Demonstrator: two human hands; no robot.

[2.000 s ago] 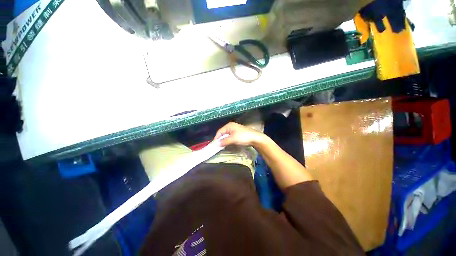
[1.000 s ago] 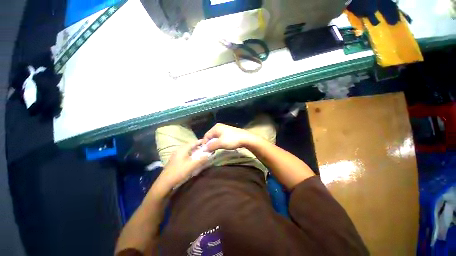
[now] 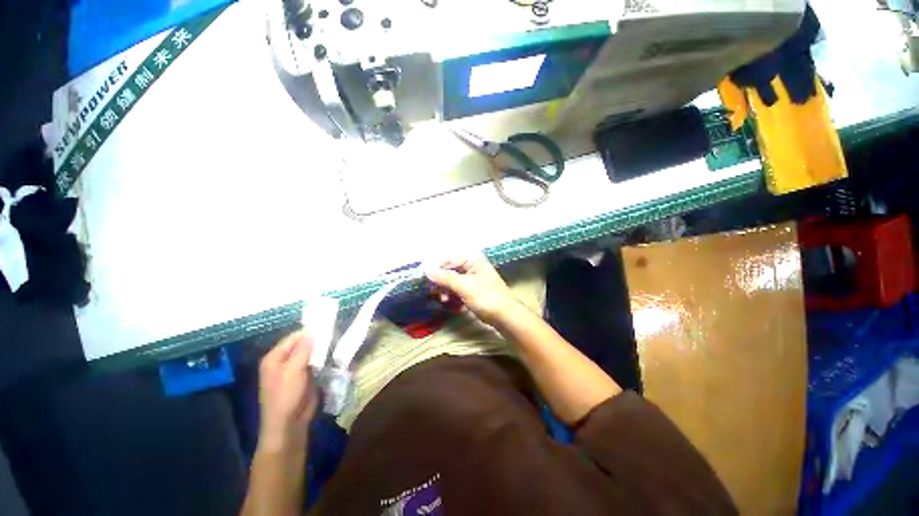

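Observation:
My left hand (image 3: 288, 381) is closed on a white strip (image 3: 355, 335) at the table's front edge, left of my lap. Part of the strip stands up above the left fingers, and a crumpled part hangs beside that hand. My right hand (image 3: 466, 286) pinches the other end of the strip near the table edge, over my lap. The strip curves between the two hands. Both hands are bare.
The white sewing table (image 3: 217, 242) spans the front. The sewing machine (image 3: 423, 60), scissors (image 3: 519, 166) and a black pad (image 3: 653, 144) are on it. A yellow pouch (image 3: 801, 136) hangs at right. A brown board (image 3: 720, 353) and blue crate (image 3: 857, 403) are right; a black bundle (image 3: 55, 242) is left.
The hands were together over the lap one second ago; now they are apart, with the strip spread between them. The left hand has moved left. The view has shifted to show more of the machine.

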